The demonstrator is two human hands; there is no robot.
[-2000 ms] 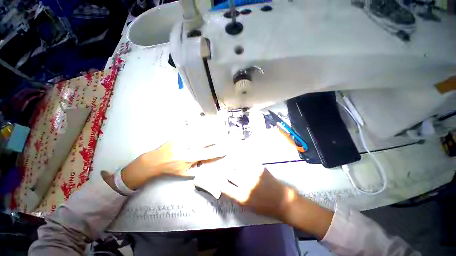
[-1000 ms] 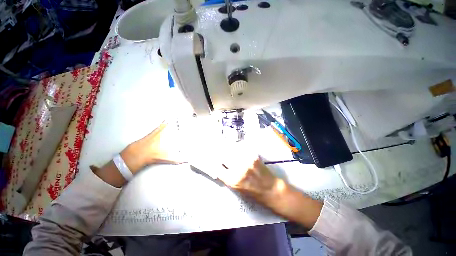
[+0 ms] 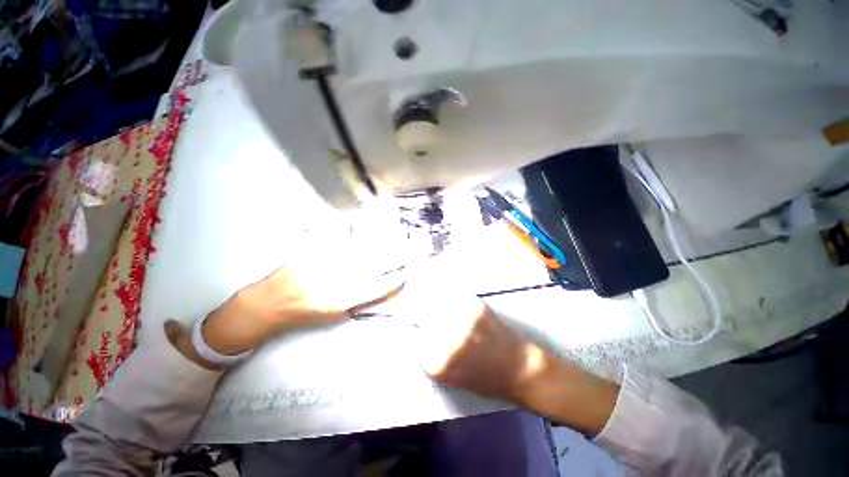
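A fabric piece (image 3: 377, 303) lies between my hands in front of the needle area (image 3: 430, 222); most of it is washed out white and only a thin dark edge shows. My left hand (image 3: 279, 303) lies flat at its left, fingers toward the needle, fingertips lost in the glare. My right hand (image 3: 475, 349) is bent at its right side, fingertips also washed out, so its hold on the fabric cannot be made out. The white sewing machine head (image 3: 521, 102) stands above the bright spot.
Snips with blue and orange handles (image 3: 532, 235) lie right of the needle. Beside them are a black rectangle (image 3: 610, 224) and a looped white cable (image 3: 712, 307). A red-printed tan board (image 3: 116, 307) bearing a long beige strip (image 3: 84, 279) lies at left.
The view has shifted, and the machine head appears closer and further left. My left hand has moved nearer my right hand, and the dark fabric edge is now beside its fingers.
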